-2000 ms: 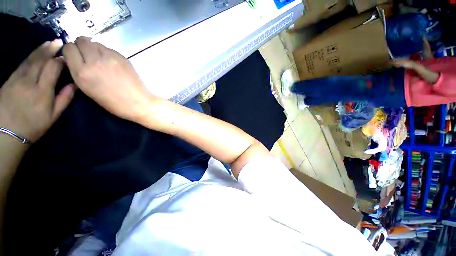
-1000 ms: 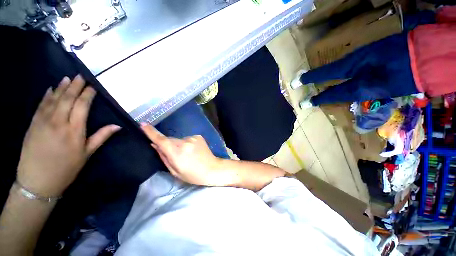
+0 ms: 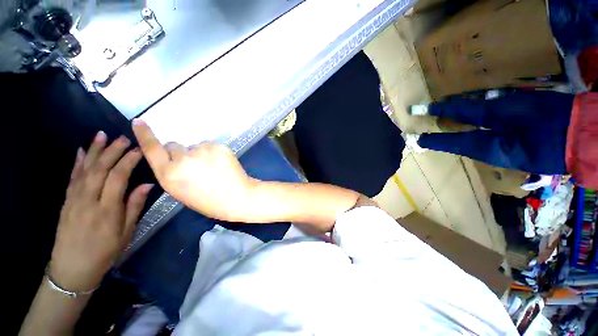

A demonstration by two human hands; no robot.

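The black fabric (image 3: 33, 157) lies over the left of the machine bed, its straight edge running from the metal parts to my fingers. My left hand (image 3: 98, 210), with a bracelet, lies flat on the fabric, fingers slightly spread. My right hand (image 3: 197, 174) is at the fabric's edge, index finger stretched out and its tip on the edge; the other fingers are curled, and whether the thumb grips underneath is hidden. The shiny needle plate (image 3: 118, 49) is above both hands. The presser foot area at the top left is too blurred to make out the needle.
The white machine table (image 3: 229, 85) has a ruler (image 3: 275, 118) along its front edge. A black heap (image 3: 347, 125) lies beyond it. Cardboard boxes (image 3: 488, 49) and a person in dark trousers (image 3: 505, 128) are at the right, with scraps and blue shelves (image 3: 583, 226).
The fabric no longer covers the table's front edge near my right hand. My right hand has moved from that edge up towards the machine. My left hand has shifted slightly right and down.
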